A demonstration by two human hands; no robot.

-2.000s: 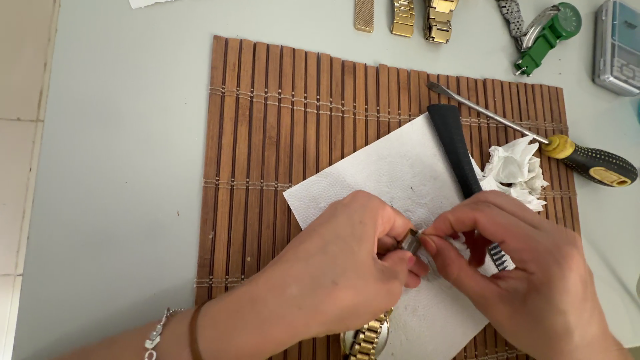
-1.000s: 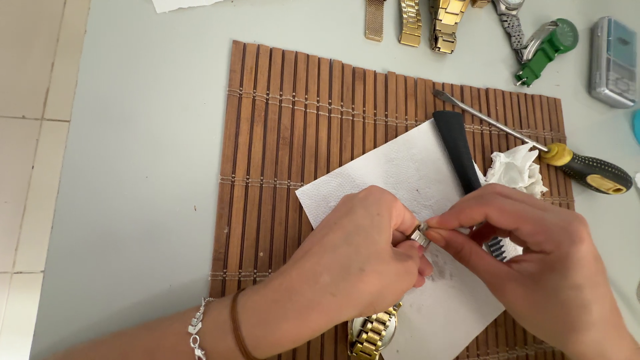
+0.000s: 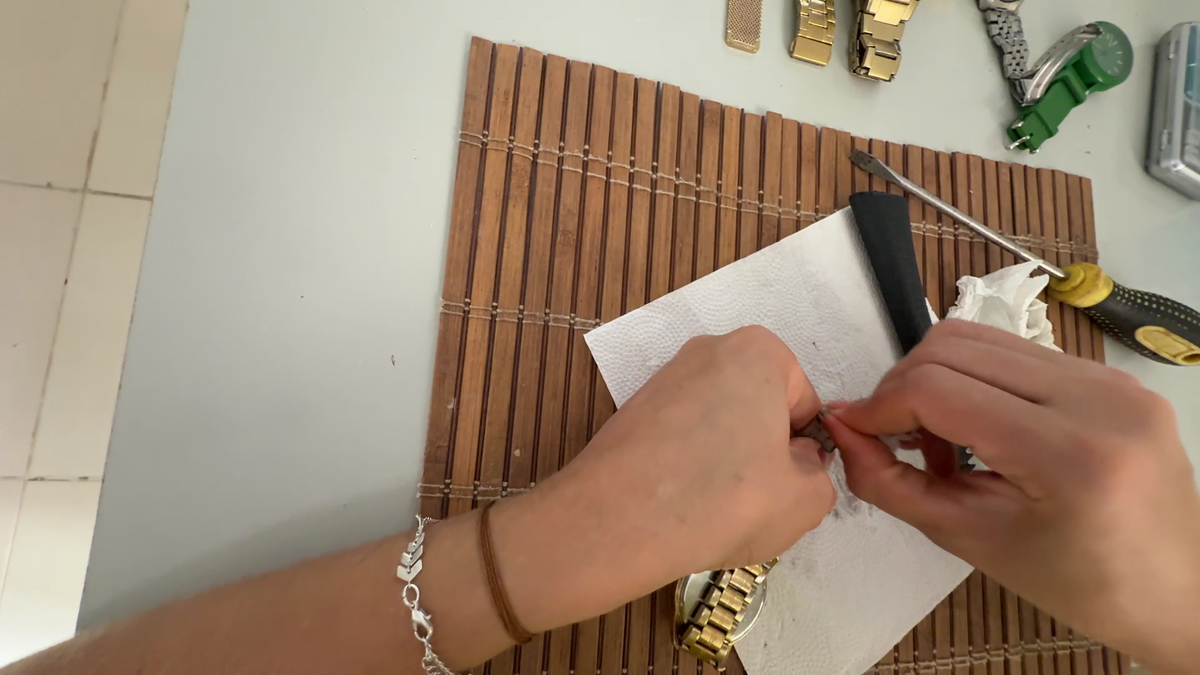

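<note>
My left hand (image 3: 722,450) pinches a small metal piece (image 3: 817,433), seemingly watch-band links, between thumb and forefinger over a white paper towel (image 3: 712,328). The fingertips of my right hand (image 3: 1022,469) meet at the same piece from the right; what they pinch is too small to tell. A black-handled brush (image 3: 891,267) lies on the towel, its bristle end mostly behind my right hand. Below my left hand, a gold-toned metal watch (image 3: 722,609) rests at the towel's lower left edge, partly hidden.
A bamboo slat mat (image 3: 534,262) lies under the towel. A flat-head screwdriver (image 3: 975,220) and a crumpled tissue (image 3: 1003,300) are at right. Along the back are gold-toned watch bands (image 3: 814,28), a green watch (image 3: 1078,84), a steel band (image 3: 1005,37) and a clear case (image 3: 1177,112).
Both hands stay together around the small metal piece, with slight shifts of the fingers. The objects on the mat have not plainly moved.
</note>
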